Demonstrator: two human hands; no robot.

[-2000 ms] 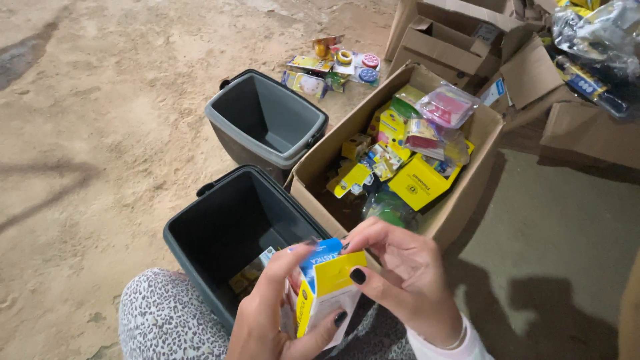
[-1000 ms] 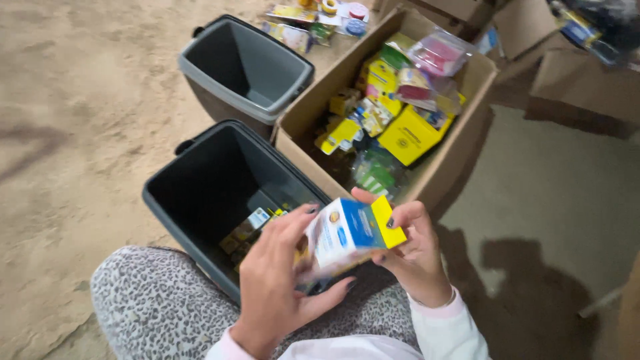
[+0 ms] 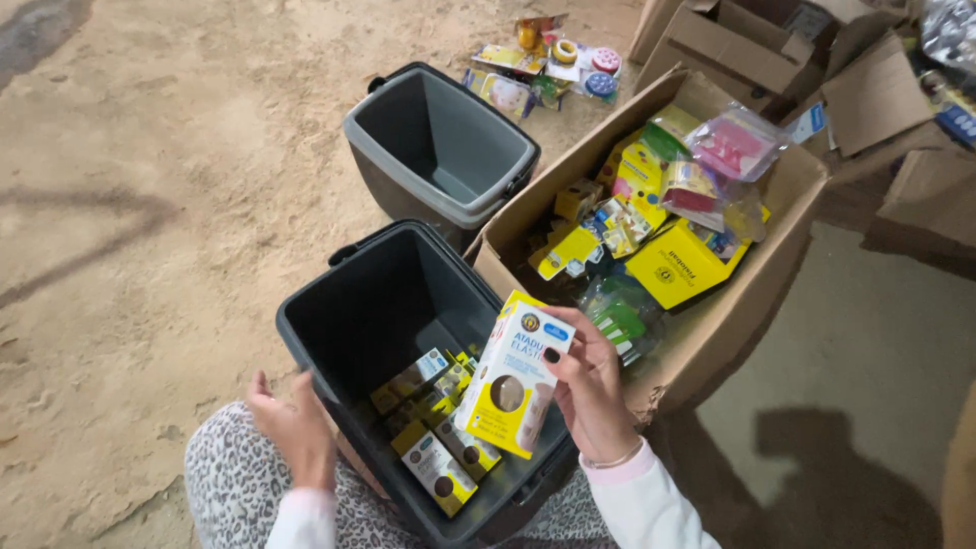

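My right hand [image 3: 591,381] grips a white and yellow elastic bandage box [image 3: 511,374] by its right side, its round window facing up, over the right part of a black plastic bin [image 3: 293,335]. My left hand [image 3: 293,423], slightly blurred, is held apart from the box, just outside the bin's left wall, above my patterned trouser leg; nothing shows in it. Several similar bandage boxes [image 3: 435,467] lie at the bottom of the black bin. Right of the bin stands a large cardboard box [image 3: 732,313] with mixed packaged goods, among them a yellow carton [image 3: 675,267].
A grey plastic bin [image 3: 465,206] stands behind the black one. Packaged small items [image 3: 503,95] lie on the rough floor beyond it. Opened cardboard boxes [image 3: 732,49] fill the back right, and a clear plastic bag [image 3: 949,34] is at the right edge.
Both hands were on the bandage box before; my left hand has let go and moved left, while my right hand holds the box. The box's windowed face is now turned up.
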